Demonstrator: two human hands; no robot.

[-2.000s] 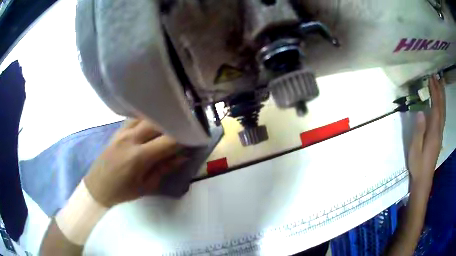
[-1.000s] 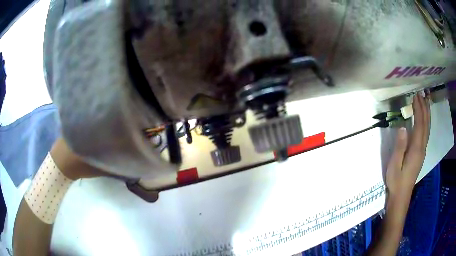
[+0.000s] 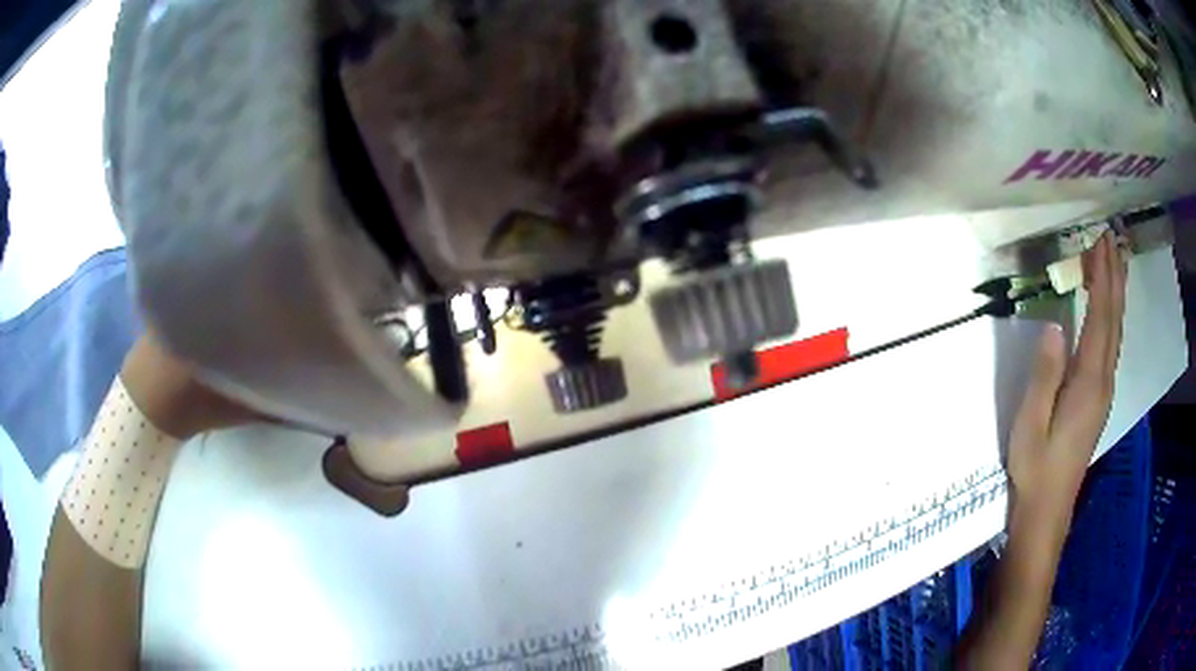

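The grey-blue collar piece (image 3: 63, 361) lies at the left, and its right part runs out of sight behind the machine head. My left hand (image 3: 184, 391) shows only its back and wrist, with a dotted beige band on the wrist; its fingers are hidden behind the off-white sewing machine head (image 3: 223, 236). The needle area is mostly hidden by the head. My right hand (image 3: 1078, 380) rests at the right end of the machine bed, fingers extended beside the green and black thread snips (image 3: 1030, 291); whether it holds anything is not clear.
Two ridged tension knobs (image 3: 721, 312) stick out from the head front. Red tape (image 3: 784, 363) marks the bed edge, with a brown corner tab (image 3: 367, 480) at its left end. A ruler scale (image 3: 839, 551) runs along the table front. Blue crates (image 3: 905, 616) stand below at the right.
The view has moved closer to the machine head. My left hand has gone behind the head, and the cloth no longer shows at the bed's left corner. My right hand stays by the snips.
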